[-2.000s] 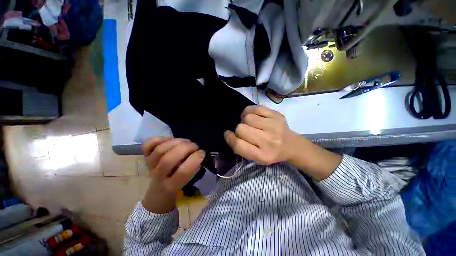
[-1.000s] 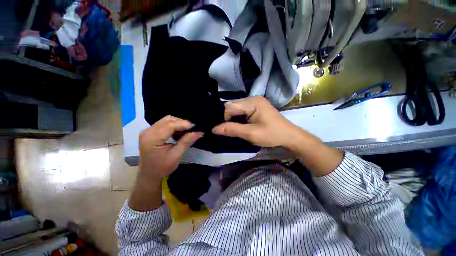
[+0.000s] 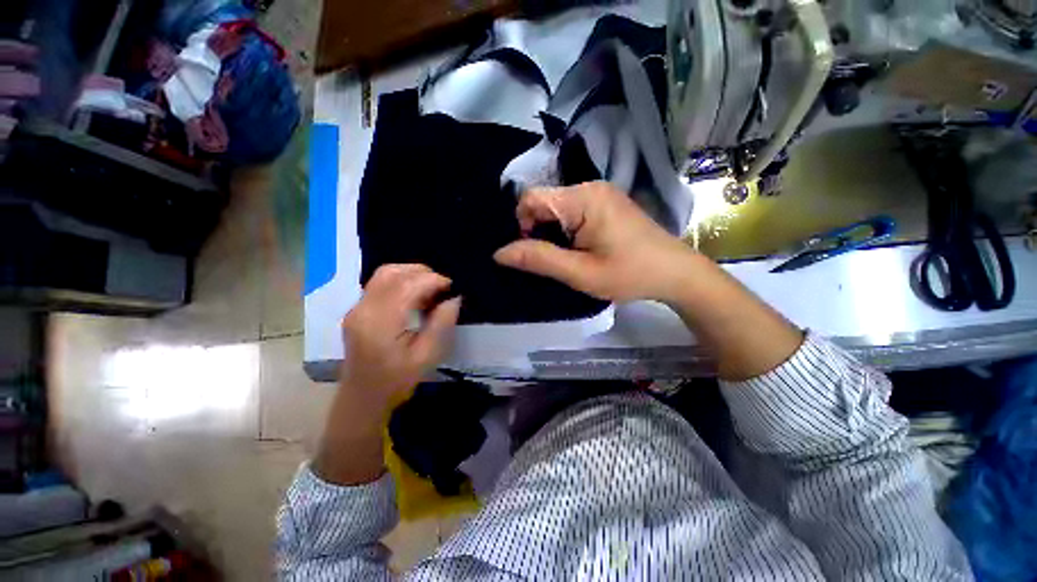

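Note:
A black fabric piece [image 3: 455, 205] lies flat on the white machine table in front of me. My left hand [image 3: 398, 324] is over its lower left part, slightly blurred, thumb and index finger close together; a small pale spot shows between them, too unclear to name. My right hand [image 3: 603, 241] is over its right part, thumb and curled fingers apart, with black cloth visible between them. White-backed pieces with black edges [image 3: 483, 91] are heaped behind the black piece, beside the machine.
The sewing machine head [image 3: 728, 80] stands at the upper right, its lamp lit. Blue thread snips [image 3: 839, 243] and black-handled shears [image 3: 967, 267] lie right of it. A yellow basket [image 3: 412, 483] with dark scraps is below the table edge. A blue strip [image 3: 323, 210] is at the table's left.
The black piece now lies flatter, its lower edge on the table rather than bunched between my hands. My right fingers and thumb have spread apart. The camera view has shifted.

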